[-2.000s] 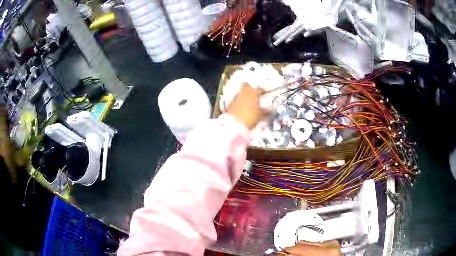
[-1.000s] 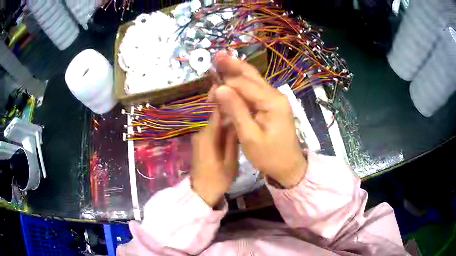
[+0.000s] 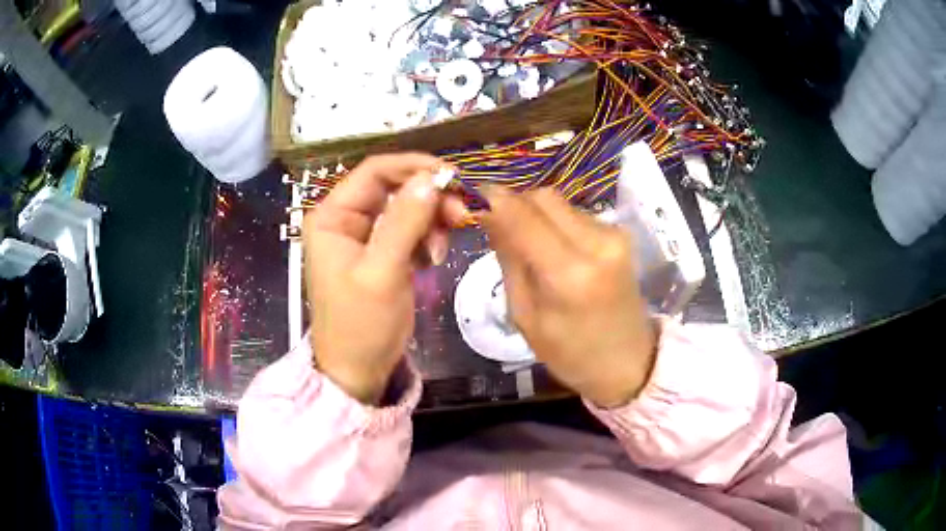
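Observation:
My left hand [image 3: 371, 264] pinches a small white connector [image 3: 444, 177] between thumb and forefinger, above the dark red board [image 3: 249, 301]. My right hand [image 3: 571, 285], slightly blurred, is close beside it with its fingertips on the dark wires [image 3: 472, 197] that run from the connector. Below and behind my right hand, the bracket arm [image 3: 659, 228] lies on the board. Its round white end [image 3: 482, 306] shows between my hands, partly hidden by my right hand.
The parts carton [image 3: 436, 135] of white fittings stands behind my hands. The wire harness bundle [image 3: 643, 104] curves along its front and right. Stacked white shells stand left [image 3: 220, 114] and far right [image 3: 913, 114]. Finished units [image 3: 57, 280] lie at left, above the blue crate [image 3: 99, 467].
My hands have moved lower and apart, showing the connector and wires between them. The bracket's round end is now uncovered. Earlier, my left hand was in the carton and my right at the bracket.

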